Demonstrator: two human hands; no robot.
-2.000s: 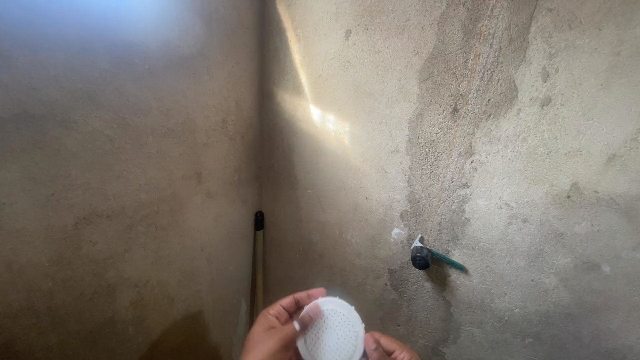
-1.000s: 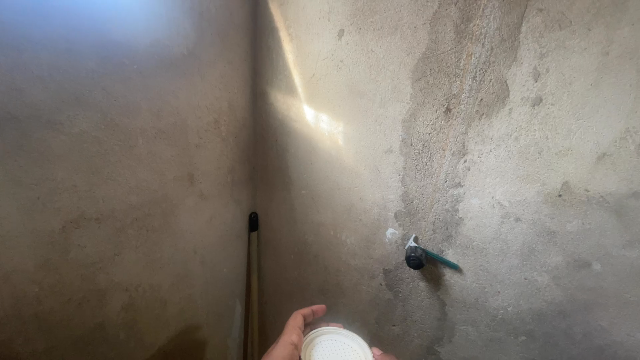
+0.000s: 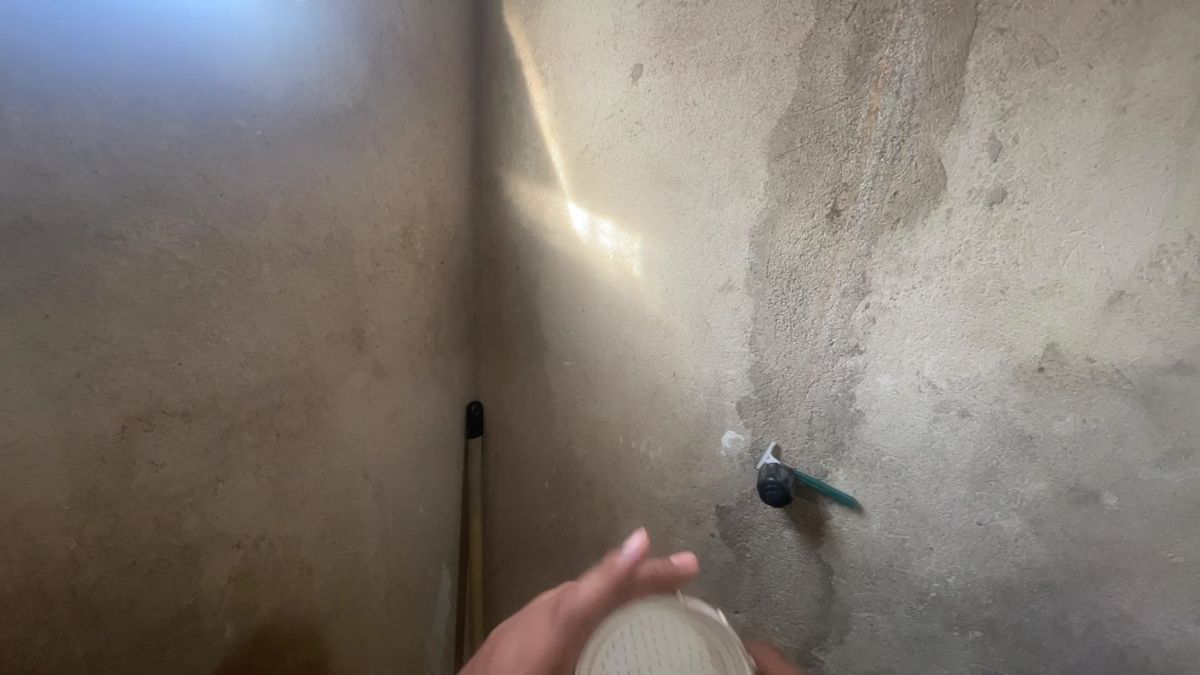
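A round white perforated disc [image 3: 661, 642], perhaps a shower head's face, is at the bottom edge, slightly blurred and cut off by the frame. My left hand [image 3: 562, 609] lies along its left side, with fingertips raised above its rim. On the disc's right, only a small part of my right hand [image 3: 773, 658] shows, close against the rim; its grip is mostly hidden.
A black round fitting [image 3: 775, 487] juts from the stained plaster wall [image 3: 1012, 375], with a green-handled razor [image 3: 825, 489] resting on it. A pole with a black end cap [image 3: 475, 420] stands in the corner.
The disc and both hands sit lower in the view than two seconds ago, and the disc's tilt has changed. My left fingers have spread above the rim.
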